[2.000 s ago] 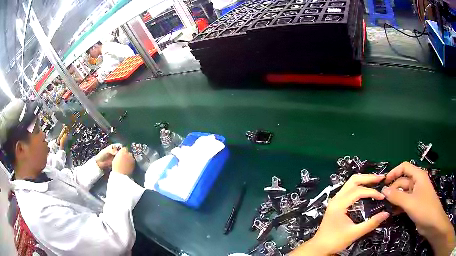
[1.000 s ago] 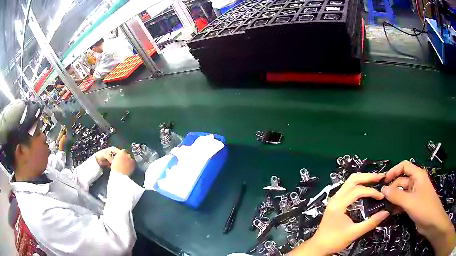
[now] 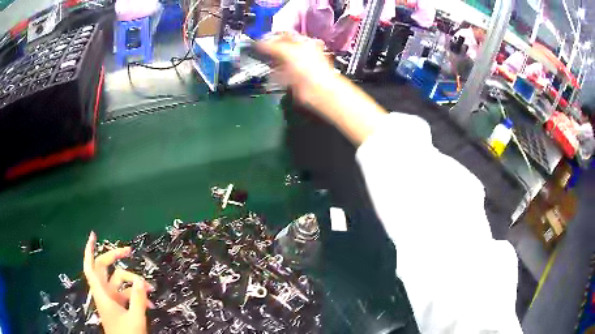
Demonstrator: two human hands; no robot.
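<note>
Silver-looped spring clips with dark jaws lie in a large pile [image 3: 215, 280] at the bottom of the view. My left hand [image 3: 117, 287] is over the pile's left side, fingers apart, with nothing visible in it. My right hand [image 3: 297, 65] is stretched far forward above the far edge of a black foam tray slab [image 3: 323, 147]. It is blurred, and I cannot tell whether its fingertips hold anything. A clamped unit [image 3: 229, 196], a black block with silver clip loops, lies beyond the pile.
A clear dispenser bottle [image 3: 300, 238] stands at the pile's right edge, beside a white slip [image 3: 338, 219]. A filled black tray stack [image 3: 49, 111] with a red base is at left. A blue fixture [image 3: 212, 62] stands across the bench. A yellow-and-white bottle [image 3: 500, 137] is at right.
The view has swung right. My hands, together over the pile before, are now apart. My right hand has moved far forward, and my left hand has opened. The neighbouring worker and blue bin have mostly left view.
</note>
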